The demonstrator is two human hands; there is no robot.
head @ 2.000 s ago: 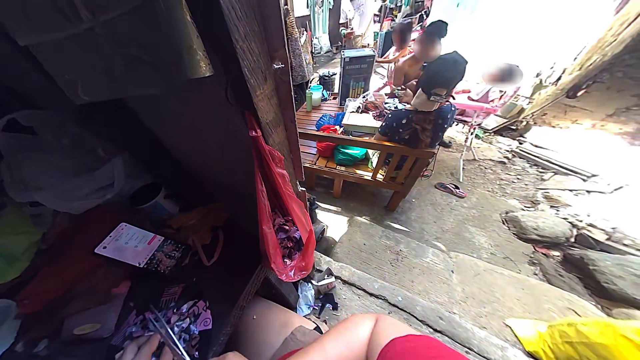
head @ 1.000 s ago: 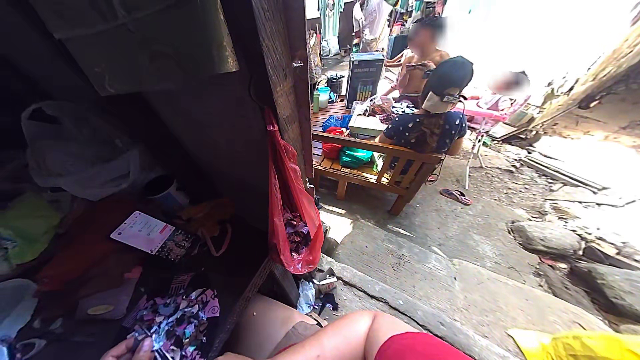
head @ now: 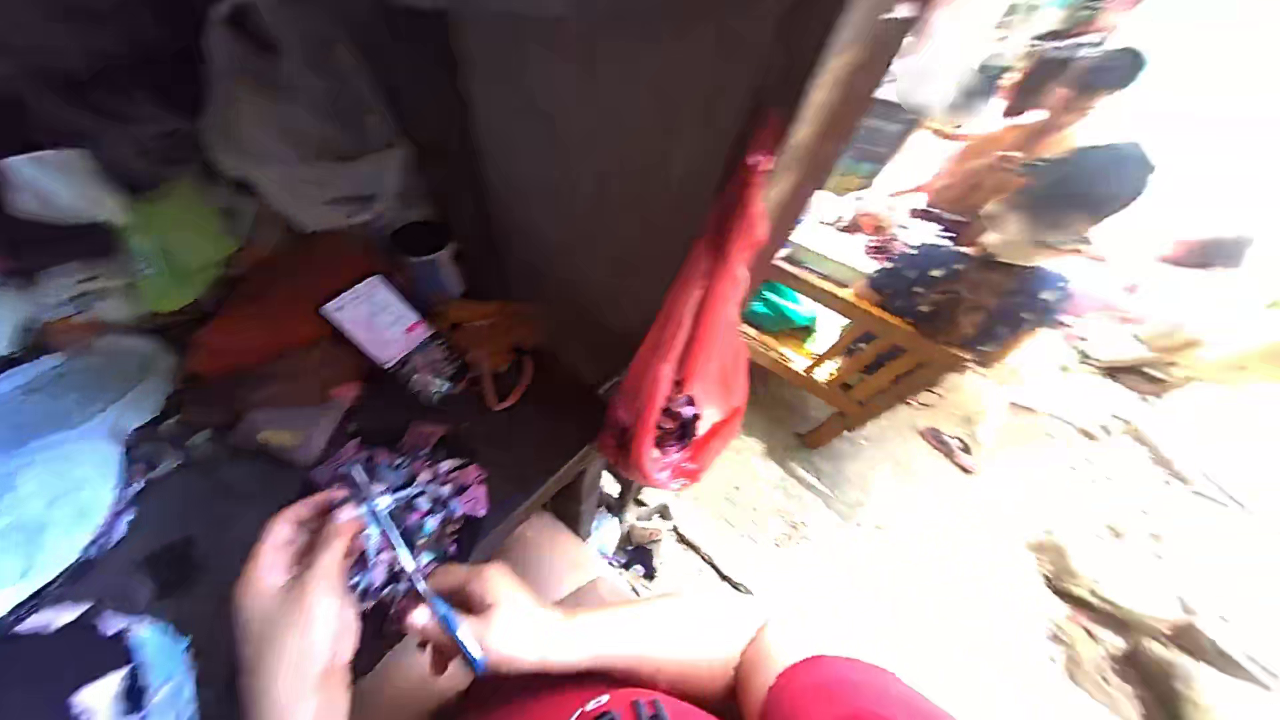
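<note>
My right hand grips a pair of scissors near their blue handles, blades pointing up and left. Beside the blades, my left hand has its fingers bent with the tips close together; blur hides whether anything is between them. Under and behind the scissors lies a heap of small patterned scraps in purple, pink and pale blue, on a dark surface. A pink and white card or booklet rests beyond the heap. To the right of it hangs a red plastic bag with similar scraps inside.
A dark cup, a green bag and a pale round item stand or lie at the left. A wooden post rises beside the red bag. Outside, people sit by a wooden bench; a slipper lies on the ground.
The view has swung to the left and blurred. Both my hands now show more fully, with the scissors over the scrap heap; one second ago only part of the hands showed at the lower edge.
</note>
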